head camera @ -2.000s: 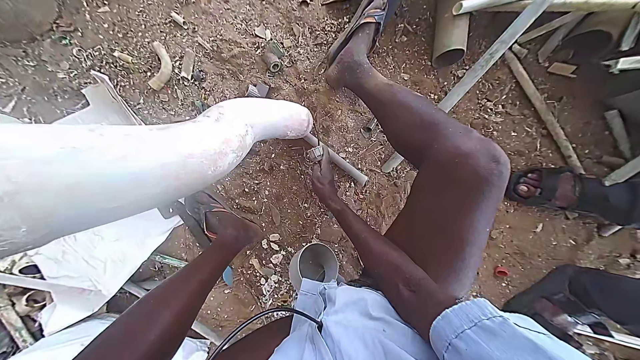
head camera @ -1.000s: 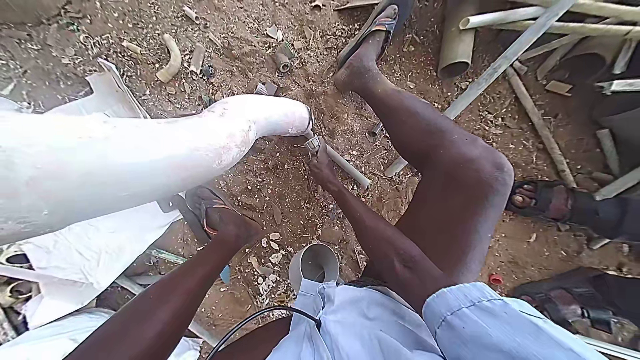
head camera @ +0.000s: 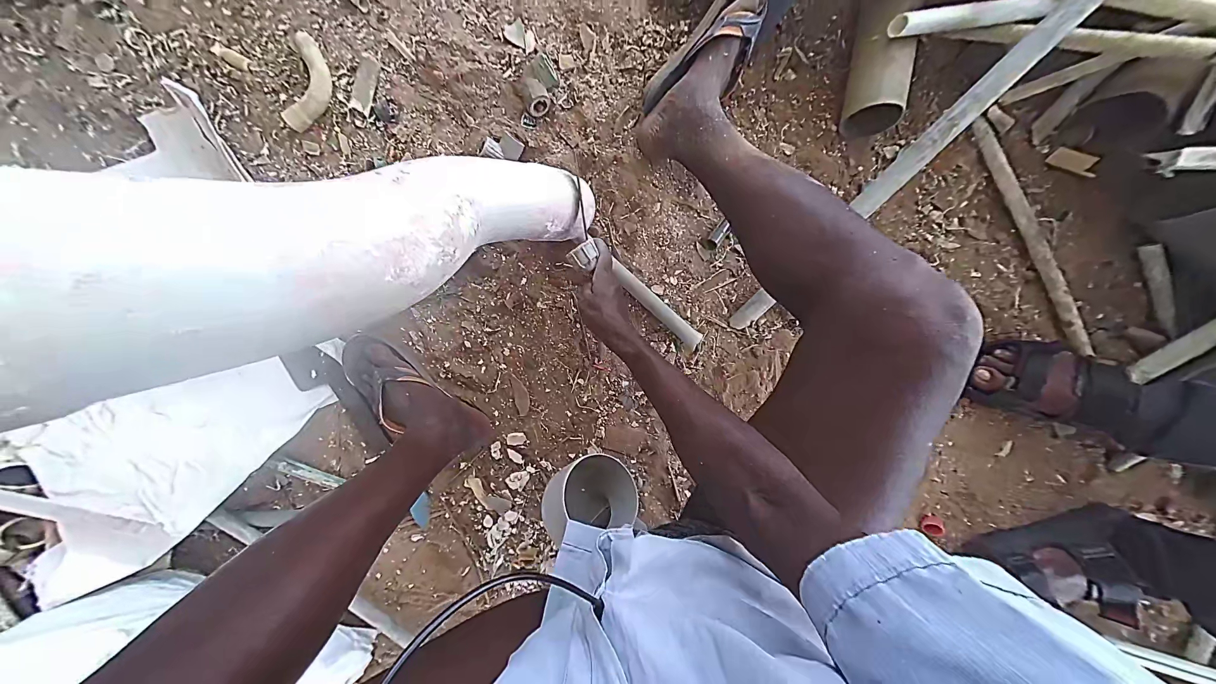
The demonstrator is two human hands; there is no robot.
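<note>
A large, smooth white bent form (head camera: 313,256) comes in from the left and narrows to a rounded tip. My right hand (head camera: 606,302) is closed on a pale pipe-like handle (head camera: 657,306) below that tip. A pale collar (head camera: 584,254) shows at the handle's upper end, by my fingers. A thin dark line (head camera: 579,204), wire or blade, crosses the tip and runs down toward the collar; whether it is fixed there I cannot tell. My left hand does not show. Between my thighs stands a short, wide pipe or cup (head camera: 594,494) with its round mouth upward.
Pale pipes (head camera: 879,76) and long strips (head camera: 988,95) lie at the upper right. White sheets (head camera: 180,465) lie at the lower left. Small offcuts (head camera: 312,84) and chips litter the soil. Another person's sandalled feet (head camera: 1035,380) are at the right, beside my bent leg.
The thin dark line across the white form's tip shows now and one second ago, but not plainly two seconds ago. My right hand stays on the handle below the tip.
</note>
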